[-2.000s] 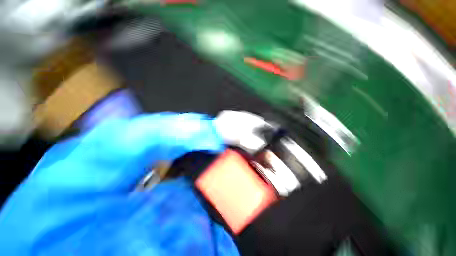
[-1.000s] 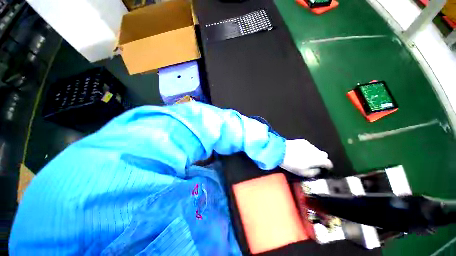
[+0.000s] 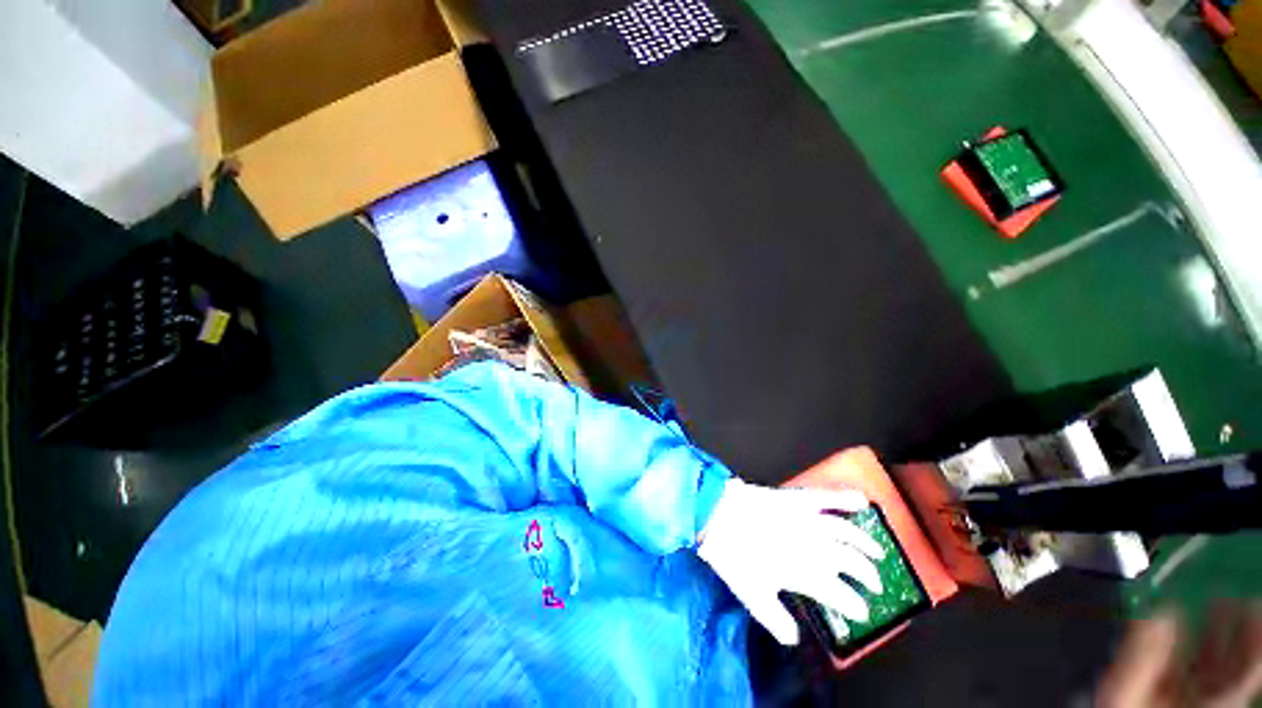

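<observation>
A bright green circuit board unit (image 3: 900, 588) in a thin black frame lies tilted on the salmon-red foam pad (image 3: 865, 477). My left hand (image 3: 803, 553), in a white glove, lies over the unit with its fingers spread on the board and its thumb at the near side. It covers part of the board. My bare right hand (image 3: 1190, 664) is blurred and cut off at the bottom right edge. What it holds cannot be told. The black electric screwdriver (image 3: 1121, 501) hangs across the right side, in front of the white-and-black screw feeder (image 3: 1142, 429).
The black bench mat (image 3: 747, 235) runs beside the green conveyor belt (image 3: 886, 111). Another board unit (image 3: 1017, 169) sits on a red pad there. A perforated strip (image 3: 671, 31) lies at the far end. Open cardboard boxes (image 3: 360, 173), a blue-violet bin (image 3: 450, 235) and a black crate (image 3: 152, 339) stand left.
A board unit now lies on the previously bare pad. My left hand has moved from beside the feeder onto it. My right hand has come into view. The pad appears turned.
</observation>
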